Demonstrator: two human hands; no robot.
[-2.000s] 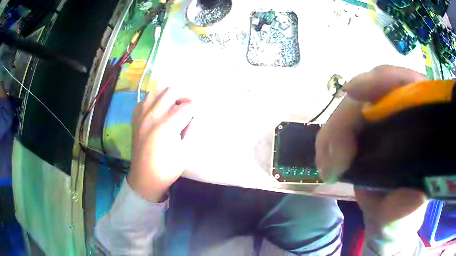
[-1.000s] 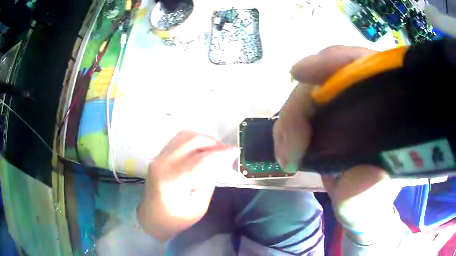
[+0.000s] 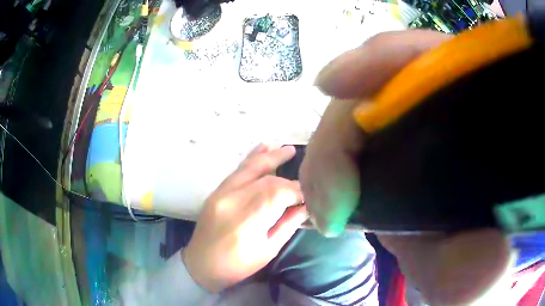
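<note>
My right hand (image 3: 334,137) is wrapped around a large black electric screwdriver (image 3: 442,149) with an orange stripe, close to the camera; its tip is hidden. My left hand (image 3: 248,218) lies at the table's front edge with its fingers on the housing. Only a dark flat part (image 3: 291,162) of the housing with the circuit board shows between my two hands; the rest is hidden behind them and the screwdriver.
A screw tray (image 3: 271,60) with silver screws and a round screw dish (image 3: 197,23) are at the back of the white table (image 3: 179,173). Board assemblies (image 3: 445,13) lie at the far right. A white cable (image 3: 123,131) runs along the left edge, beside the dark conveyor (image 3: 45,77).
My left hand has moved right onto the housing and now covers much of it. The screwdriver and right hand look larger and nearer the camera. The table view has shifted left.
</note>
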